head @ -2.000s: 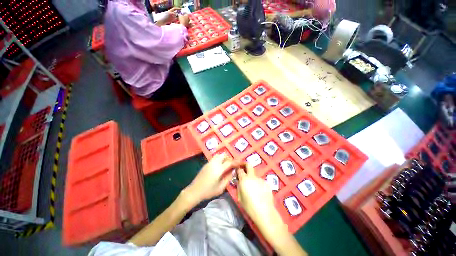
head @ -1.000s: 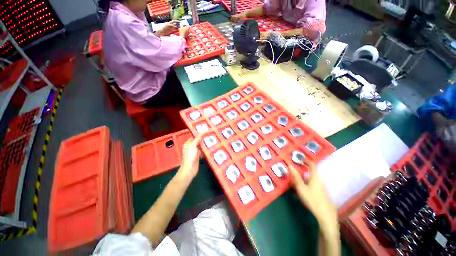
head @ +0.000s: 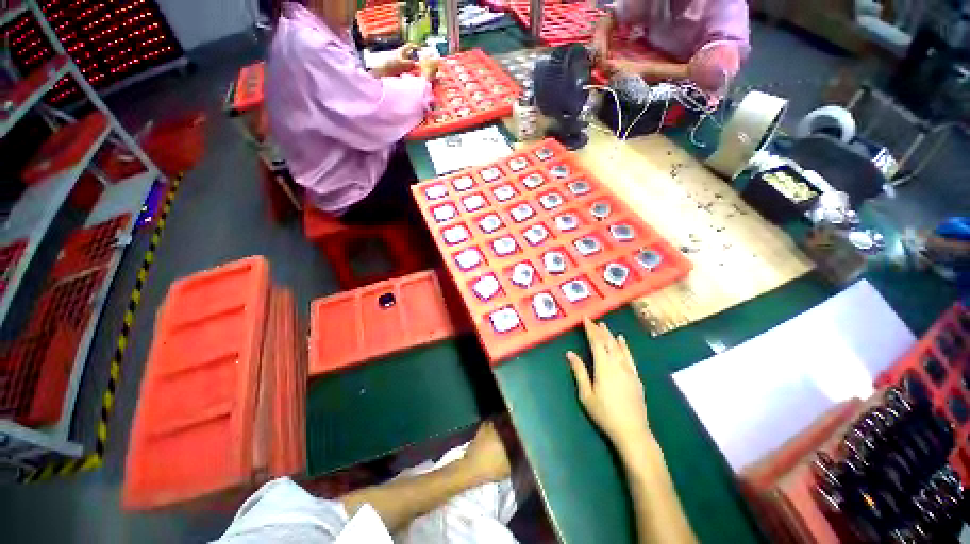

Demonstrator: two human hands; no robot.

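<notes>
A red-orange pocketed tray (head: 542, 252) lies on the green bench, with pale watch backs (head: 504, 319) in its pockets. My right hand (head: 611, 385) is flat with fingers apart just in front of the tray's near edge; its fingertips are at or near that edge, and it holds nothing that I can see. My left hand (head: 490, 451) is low by my lap at the bench edge, partly hidden and blurred; its fingers are not clear.
A low side tray (head: 415, 325) holds one dark piece. Empty trays (head: 194, 383) stand on edge at left. Right are a white sheet (head: 782, 361) and black glinting pieces (head: 888, 462). A tan board (head: 723, 244) and fan (head: 561, 94) lie beyond. Coworkers in pink sit across.
The pocketed tray has moved away from my lap, further up the bench. My left hand has left its edge and dropped to my lap. My right hand has shifted to the tray's near edge.
</notes>
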